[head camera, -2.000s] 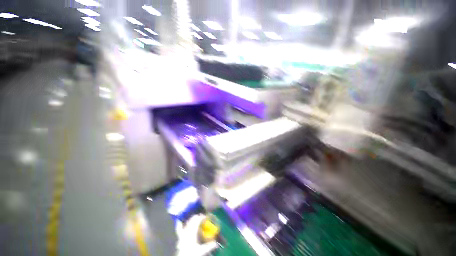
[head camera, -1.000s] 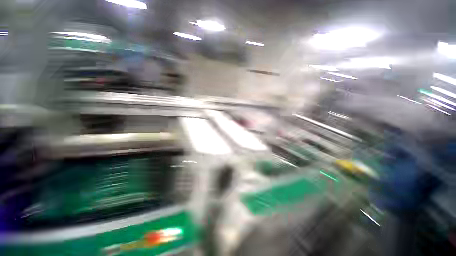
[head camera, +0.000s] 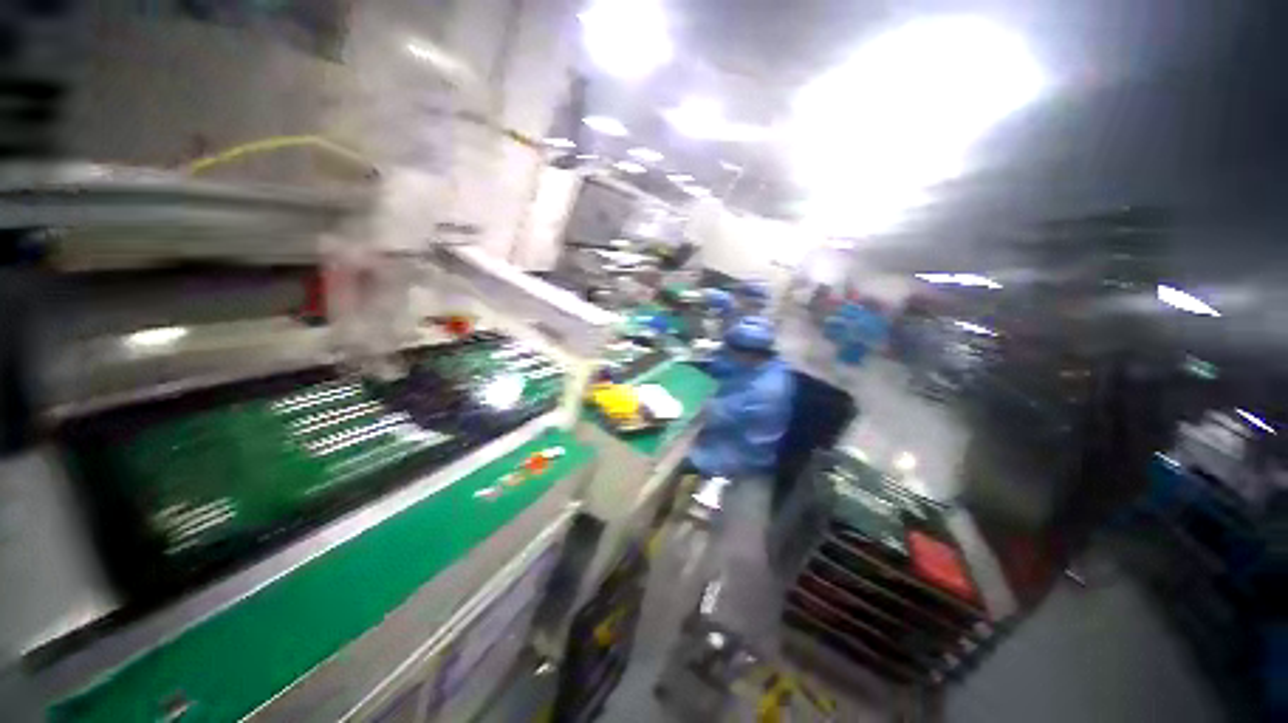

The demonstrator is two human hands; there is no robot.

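No hand of mine is in view. A green printed circuit board (head camera: 254, 459) with pale strips lies in a black carrier (head camera: 124, 558) on the line at the left, nearest in front of me. A second board in a dark carrier lies beyond it, blurred. The green front panel (head camera: 339, 586) runs along the near side, with small red and white push buttons (head camera: 534, 463) near its far end.
A person in blue clothing and cap (head camera: 749, 410) stands beside the line ahead. A rack of stacked dark trays (head camera: 883, 593) with a red item stands right of centre. Yellow items (head camera: 622, 405) lie on the green top. More people are farther back.
The view has swung right, away from the violet-lit machine. The board in its carrier and the person in blue now show more clearly. A white glove-like shape with something yellow at the bottom is gone.
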